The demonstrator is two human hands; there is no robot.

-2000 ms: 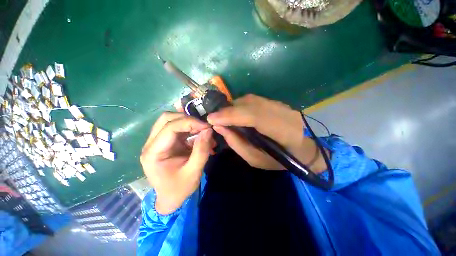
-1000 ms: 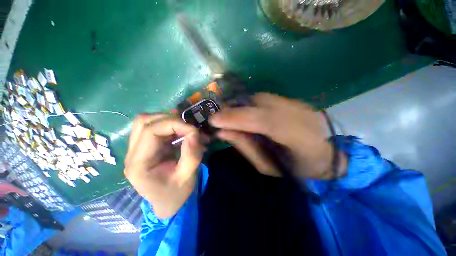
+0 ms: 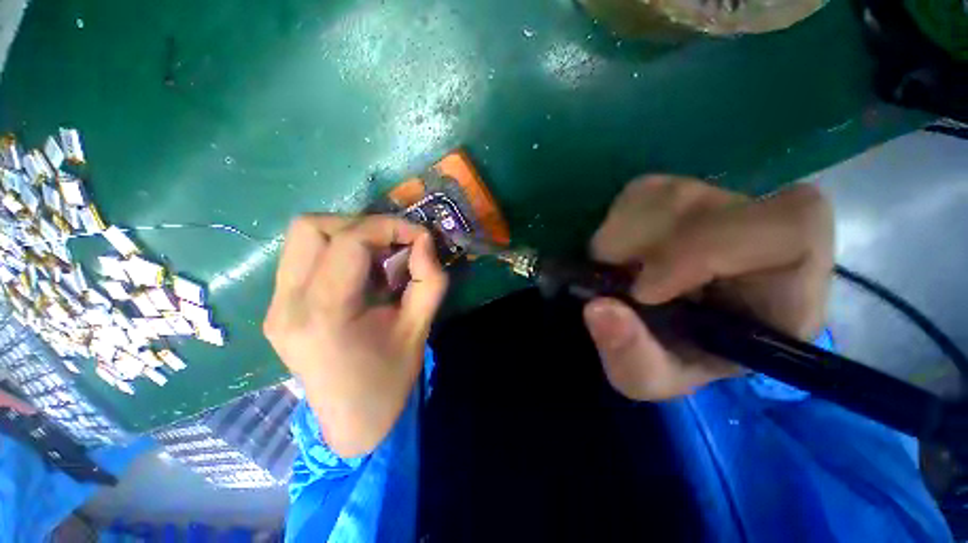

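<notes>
My right hand (image 3: 711, 281) holds the black handle of the soldering iron (image 3: 743, 345). Its metal shaft points left, with the tip end at the watch housing (image 3: 448, 220), a dark rounded case with a pale rim and board parts inside. The housing sits in the orange soldering fixture (image 3: 472, 191) on the green mat. My left hand (image 3: 345, 313) pinches a small battery (image 3: 397, 269) between thumb and fingers, at the housing's near left side. The battery's leads and the exact contact point of the tip cannot be made out.
A pile of white-silver batteries (image 3: 135, 290) lies at left, with thin solder wire (image 3: 202, 226) standing out of it. A round tan tip cleaner (image 3: 706, 15) is at the top. A black device (image 3: 923, 64) is top right. Grid trays (image 3: 228, 443) and a blue sleeve (image 3: 53, 493) are lower left.
My right hand has moved right, away from the housing, and turned the iron from pointing up and away to pointing left at the housing. My left hand still holds the battery, now tilted differently.
</notes>
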